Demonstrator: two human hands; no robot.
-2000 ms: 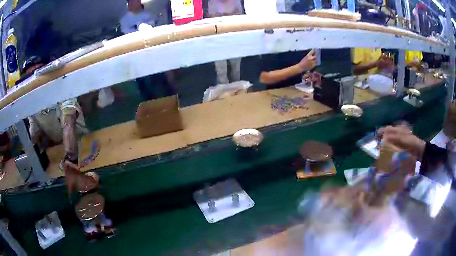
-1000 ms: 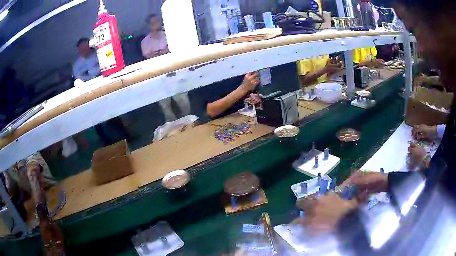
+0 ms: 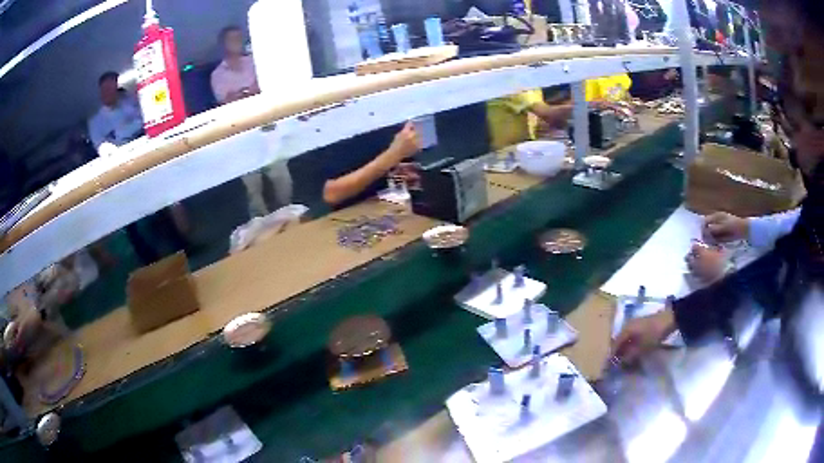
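Neither of my hands can be made out. A white plate with several upright blue-grey pegs (image 3: 542,427) lies nearest, at the bench edge. A second white pegged plate (image 3: 506,349) lies behind it, and a third (image 3: 479,295) lies further back by the green belt. On the belt, a round copper disc (image 3: 360,336) stands on short legs over a brown base plate (image 3: 390,373). Another pale pegged plate (image 3: 217,438) is at the lower left. Small blurred things at the bottom edge cannot be identified.
A person in dark clothing at right has a hand (image 3: 643,336) by another pegged plate. Copper discs (image 3: 248,329) ride the green belt (image 3: 298,384). A raised shelf (image 3: 298,108) holds a red bottle (image 3: 159,80). Workers and a cardboard box (image 3: 163,291) are across the belt.
The view has swung right, so the far bench sits further left. The neighbour's two hands were together over the plates; one now shows at the right. The near pegged plates are now uncovered.
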